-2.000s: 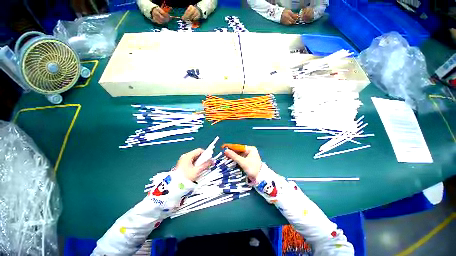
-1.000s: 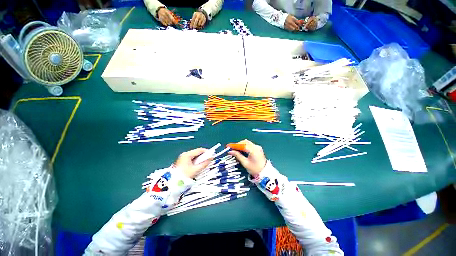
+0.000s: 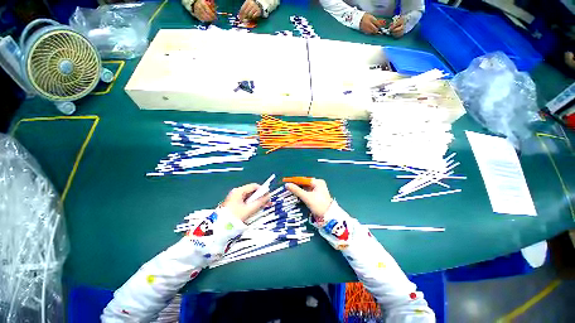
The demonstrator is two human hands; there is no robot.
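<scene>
My left hand [image 3: 243, 200] is at the centre, closed on white leads [image 3: 262, 189] that stick out past the fingertips towards upper right. My right hand [image 3: 314, 195] is just to the right, thumb and fingers close together, with an orange finger cot [image 3: 299, 181] at the fingertip. Whether the right fingers hold a small part is too small to tell. The two hands are a little apart. A loose heap of white pieces with dark blue bands [image 3: 277, 225] lies under and between the hands and forearms.
Beyond lie blue-banded white pieces [image 3: 208, 150], orange leads [image 3: 304, 134] and a pile of white tubes [image 3: 410, 134]. A cream box [image 3: 214, 69] crosses behind. A single white stick [image 3: 406, 228] and paper sheet [image 3: 502, 173] lie right. A fan [image 3: 64, 65] stands left. Two people sit opposite.
The right fingertips have drawn slightly away from the tips of the white leads; one second ago they were closer, with a dark end between. The left hand keeps its hold.
</scene>
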